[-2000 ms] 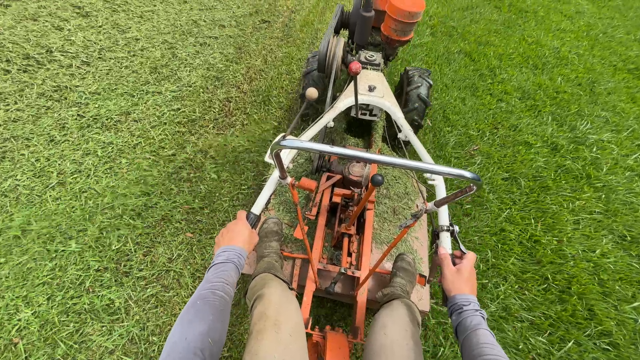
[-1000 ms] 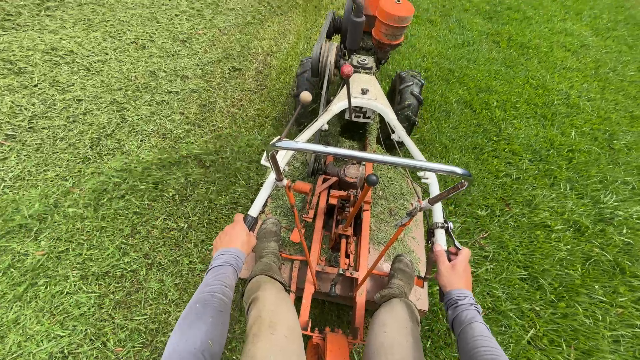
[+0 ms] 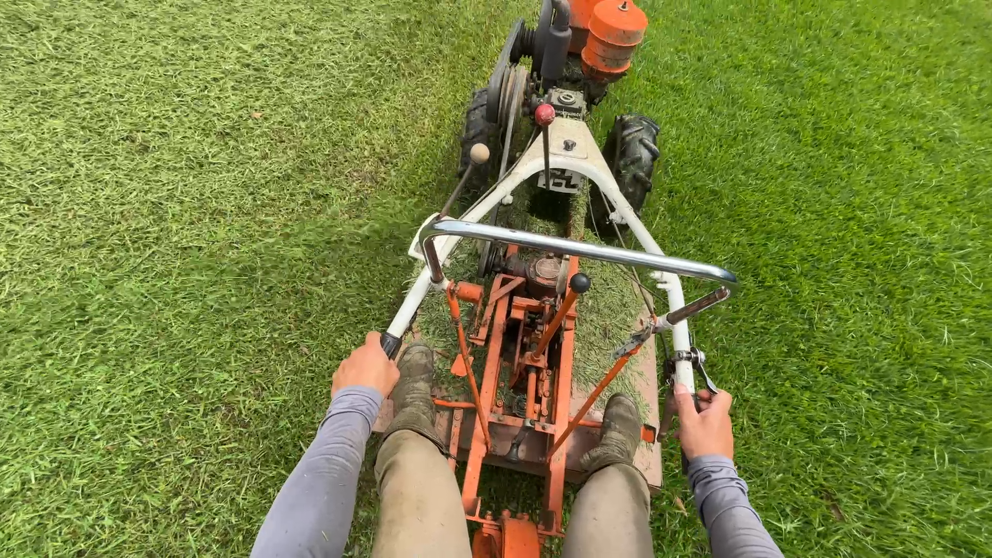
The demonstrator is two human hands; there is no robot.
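My left hand [image 3: 366,367] is closed around the black grip at the end of the left white handlebar [image 3: 409,304]. On the other side my right hand [image 3: 704,422] holds the right handlebar grip, its thumb on top, beside a small metal lever [image 3: 707,375]. Both bars run forward to a two-wheeled walk-behind tractor with an orange engine tank [image 3: 615,37]. A chrome crossbar [image 3: 581,246] spans the handlebars. Between my legs lies an orange frame [image 3: 494,364] over a mower deck [image 3: 643,387] strewn with clippings, where both my boots rest.
Cut grass [image 3: 194,194] covers the ground at the left; taller, greener grass [image 3: 845,232] stands at the right. A black-knobbed lever [image 3: 580,283], a red-knobbed lever [image 3: 545,115] and a pale-knobbed lever [image 3: 480,153] rise from the machine. Treaded tyres [image 3: 635,159] flank its front.
Both hands stay on the handlebars. The grass around the machine has shifted, while my grip and my boots look much the same.
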